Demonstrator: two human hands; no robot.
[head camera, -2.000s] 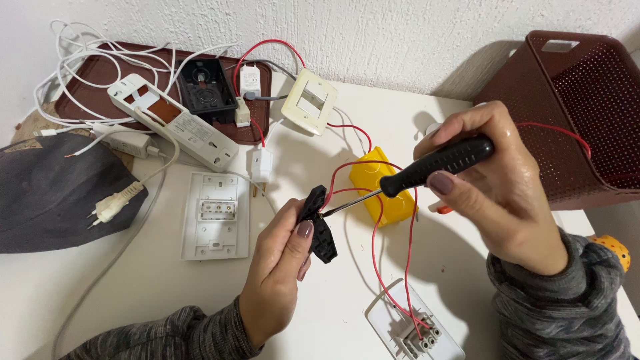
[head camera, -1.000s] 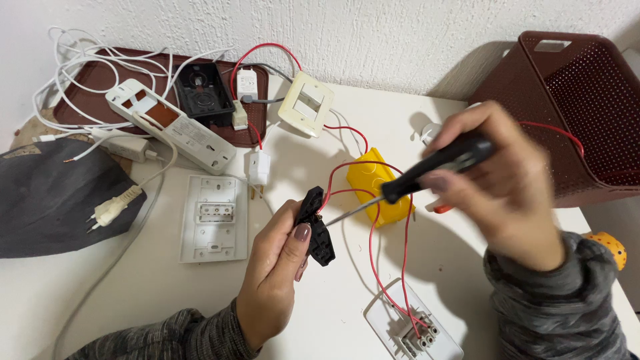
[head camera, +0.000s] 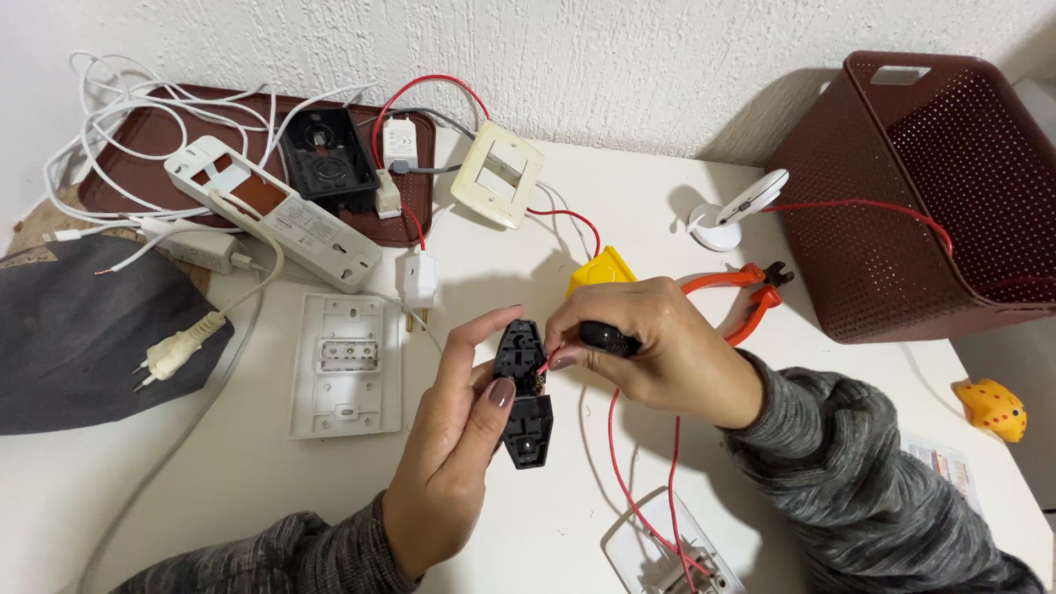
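Note:
My left hand (head camera: 454, 437) grips an opened black plastic plug or switch housing (head camera: 526, 429) between thumb and fingers, its moulded inside showing. At its right edge, my right hand (head camera: 652, 346) pinches the end of a red wire (head camera: 614, 429) between thumb and forefinger, against the housing. The black handle of a screwdriver (head camera: 609, 339) is also held in the right hand; its shaft is hidden. Red wires run down to a white socket plate (head camera: 672, 540) at the bottom edge. Behind the right hand a yellow electrical box (head camera: 605, 267) shows partly.
Orange-handled cutters (head camera: 747, 301), a white round stand (head camera: 734, 216) and a brown perforated basket (head camera: 850, 272) are at right. A white wall plate (head camera: 345, 417), a cream switch plate (head camera: 497, 175), a black box (head camera: 326, 161), a power strip (head camera: 280, 223) and tangled white cables surround the left side.
The right hand has moved left and down to the housing, and its fingers now pinch the red wire. The screwdriver, earlier pointed at the housing, has swung away from it within that hand.

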